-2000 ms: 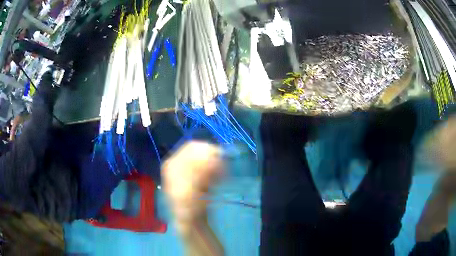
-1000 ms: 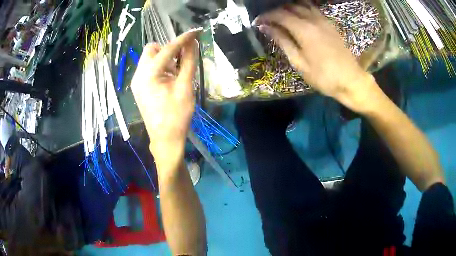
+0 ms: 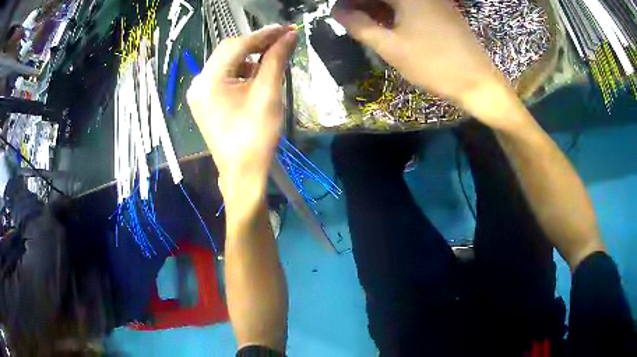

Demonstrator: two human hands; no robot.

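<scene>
My left hand (image 3: 241, 104) is raised at centre left, thumb and forefinger pinched on the short tip of a yellow lead wire (image 3: 300, 26). A long grey strip (image 3: 304, 206) slants down from behind my left wrist; whether it joins this wire is hidden. My right hand (image 3: 433, 56) is at the top, palm down, fingers curled beside the bright white wrapping (image 3: 318, 87) at the machine. Its fingertips are blurred, so I cannot tell if they hold anything. A heap of tiny silvery pieces (image 3: 510, 35) lies partly behind my right hand, with yellow bits (image 3: 391, 104) at its left edge.
White strips (image 3: 133, 132) with yellow and blue wires overhang the bench edge (image 3: 105, 188) at left. Blue handles (image 3: 172, 84) and a thin white bracket (image 3: 176, 24) lie beside them. More strips (image 3: 594, 31) are at far right. A red stool (image 3: 202, 286) stands below; dark-clothed person at left.
Since one second ago, my right hand has moved slightly up and left, its fingers now more curled. My left hand has shifted slightly and stays pinched. Two seconds ago both hands were low, away from the bench.
</scene>
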